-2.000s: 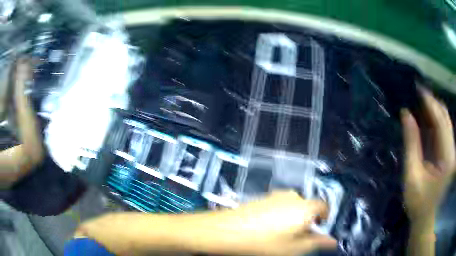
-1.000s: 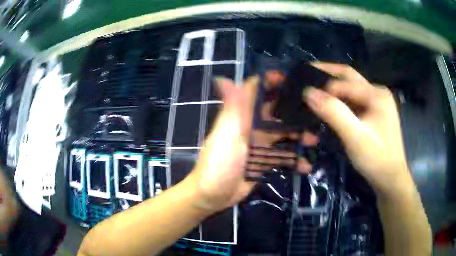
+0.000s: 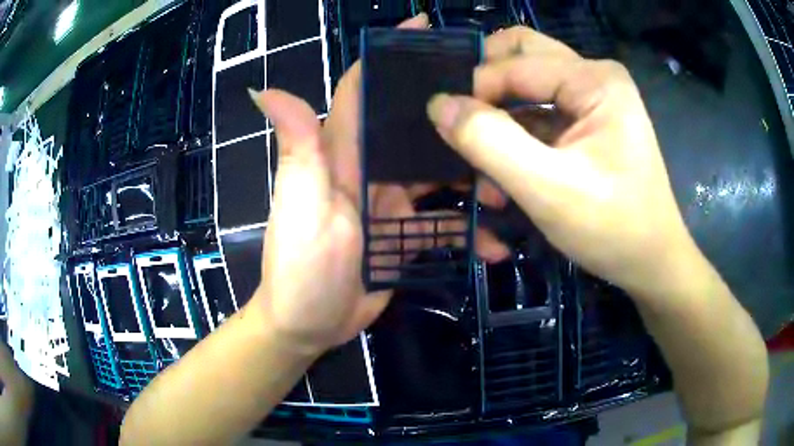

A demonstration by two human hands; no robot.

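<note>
A black phone front housing [image 3: 421,277] with blue edges is upright in the centre, its keypad grid at the lower end. My left hand [image 3: 318,218] is behind and beside it and holds it; fingers show through the openings. A plain dark film piece [image 3: 400,113] covers the upper part of the window; a gap shows below it. My right hand [image 3: 566,157] has its thumb on the film and its fingers at the housing's right edge. Whether the film is stuck down cannot be told. A die-cut film sheet [image 3: 244,179] of dark rectangles lies behind my left hand.
Housings with white window borders [image 3: 165,296] stand in a row at lower left. Further black housings [image 3: 522,361] lie at lower right. A bright waste liner pile [image 3: 33,253] is at far left. A pale rail [image 3: 113,48] borders a green surface. Part of another person's arm shows at lower left.
The housing is now upright and nearer the view's centre. The dark film, earlier in my right hand beside the housing, now lies over its window. The view has shifted, so the sheet appears further left.
</note>
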